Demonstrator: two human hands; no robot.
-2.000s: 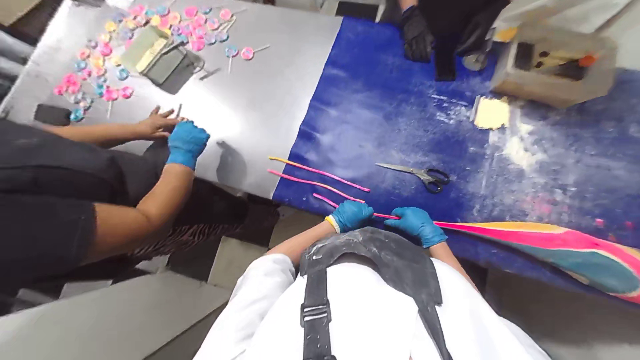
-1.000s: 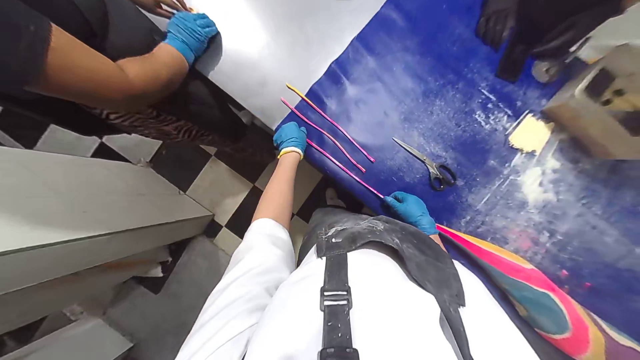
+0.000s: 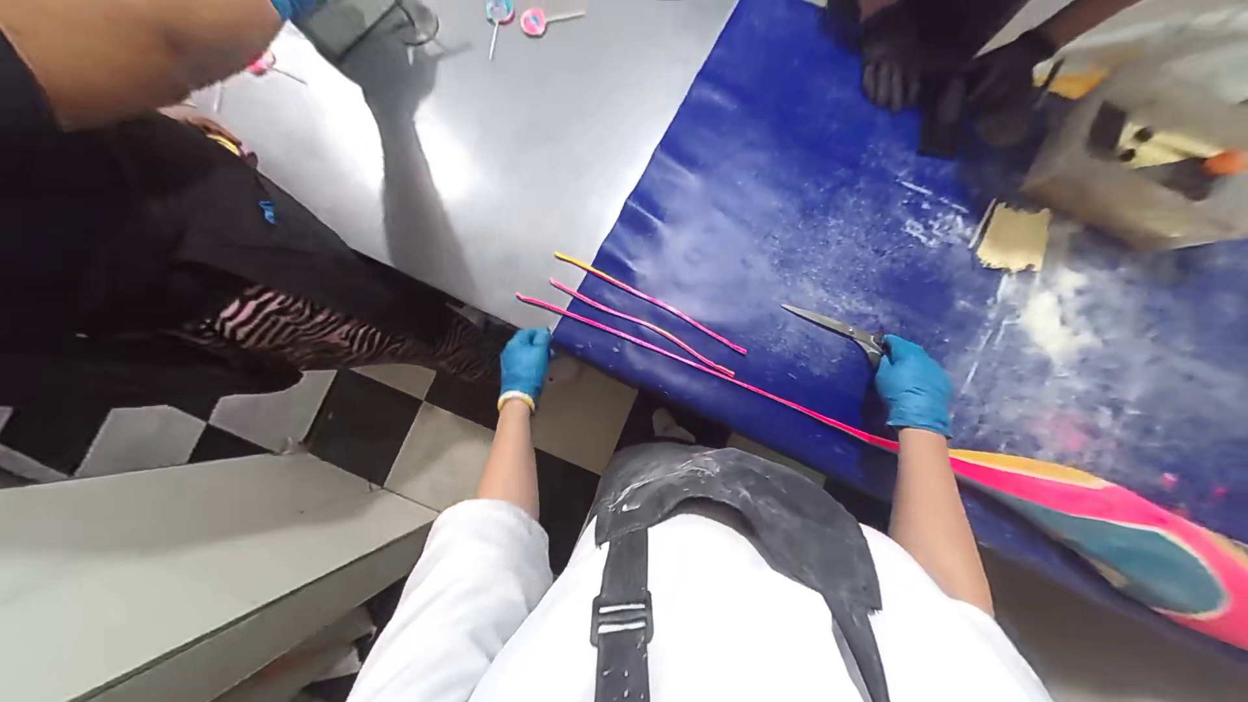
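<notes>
My right hand, in a blue glove, is at the handles of dark scissors whose blades point left on the blue mat. Near the table's front edge is my gloved left hand, its fingers curled; whether anything is in it cannot be seen. A thin pink candy rope runs from the metal surface across the mat to a thick pink, yellow and teal candy mass at the right, passing just below my right hand. Two cut candy strips, one yellow and pink, one pink, lie above the rope.
A co-worker in dark clothes stands left, at the metal tabletop with lollipops. Across the blue mat are another person's dark-gloved hands, a plastic bin and a pale yellow slab. A ledge juts out at lower left.
My right hand has left the candy rope and moved to the scissors' handles. My left hand has come away from the rope's end, which now lies on the table. The view has shifted.
</notes>
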